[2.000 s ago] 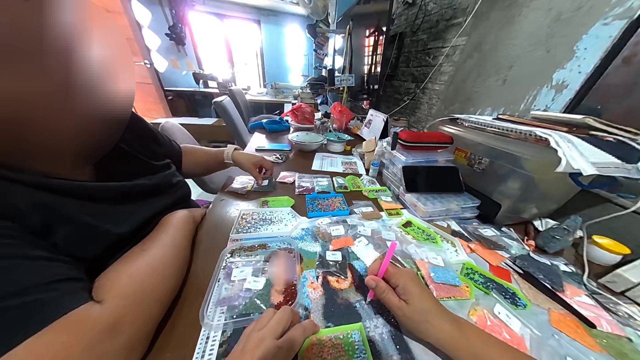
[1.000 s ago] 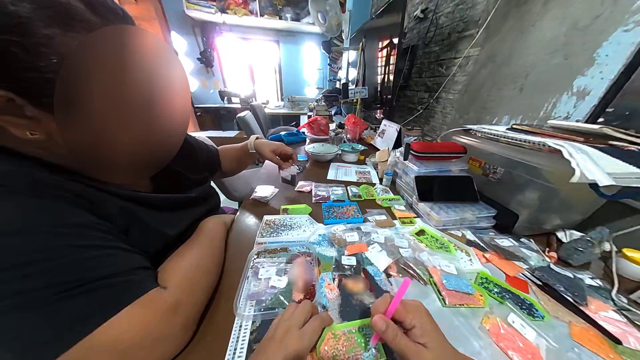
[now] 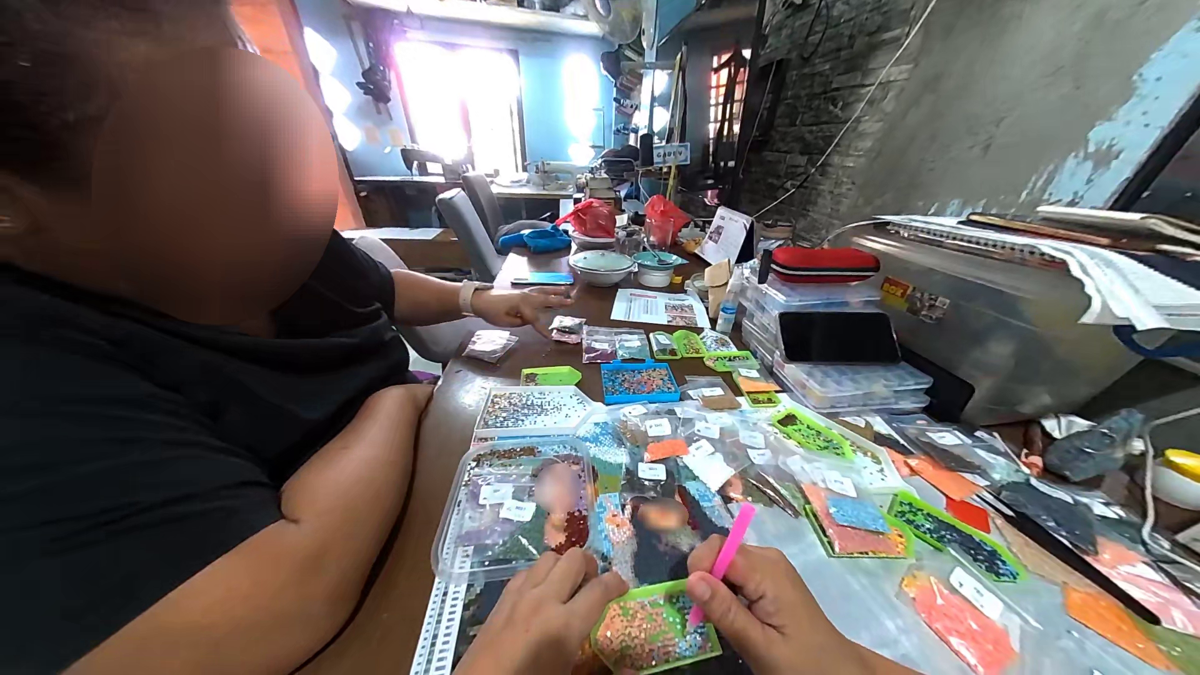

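My left hand [image 3: 548,614] grips the left edge of a green plastic tray [image 3: 656,626] holding orange, green and blue diamond-painting drills. In my right hand [image 3: 769,605] is a pink applicator pen [image 3: 727,553], its tip down at the drills on the tray's right side. Under both hands lies a partly covered diamond-painting canvas [image 3: 614,525]. A clear plastic container [image 3: 516,506] with labelled bags rests on the canvas just beyond my left hand. Small labelled bags of drills [image 3: 708,427] are spread past the pen.
A person in a black top sits at the left, one hand [image 3: 525,305] near small bags [image 3: 566,328]. Beyond are a blue tray [image 3: 640,382] and a white tray [image 3: 534,409]. To the right stand stacked clear cases [image 3: 853,382] bearing a phone [image 3: 837,337], and a green tray of dark drills [image 3: 956,539].
The pen in my right hand has moved from over the canvas to the green tray. The other person's hand has moved from picking up small bags to resting beside them.
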